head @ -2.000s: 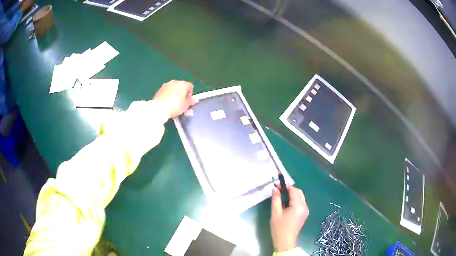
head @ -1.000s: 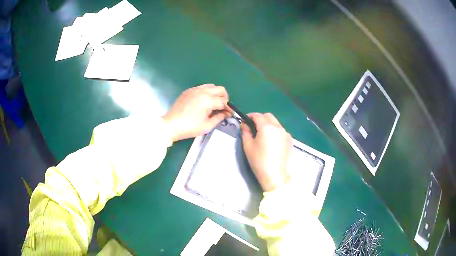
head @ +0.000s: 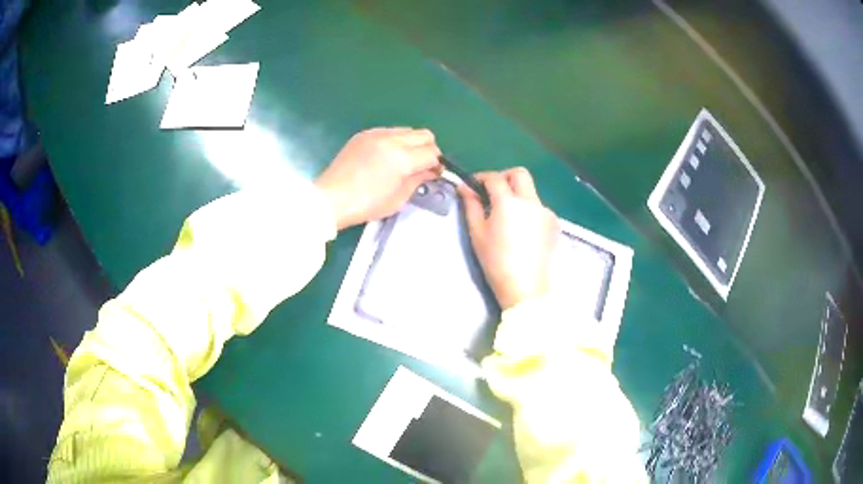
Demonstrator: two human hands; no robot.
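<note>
The tablet cover (head: 416, 274) lies on its white backing sheet in front of me, whitened by glare. Its camera-hole corner (head: 435, 197) points away from me, between my hands. My left hand (head: 383, 175) is at that corner with its fingertips bent together; whether it holds a small piece I cannot tell. My right hand (head: 516, 232) rests over the cover and grips black tweezers (head: 464, 181), their tips at my left fingertips. The tips are hidden by the fingers.
Loose white cards (head: 210, 96) overlap at upper left. A white card with a black sheet (head: 443, 440) lies near my body. A heap of slivers (head: 691, 425) and a blue tray (head: 783, 463) are at lower right. Another cover (head: 712, 203) lies on the belt at right.
Since two seconds ago the cover has been turned and both hands have come together at its camera-hole corner. Over the last second the hands stay there; the view has shifted slightly.
</note>
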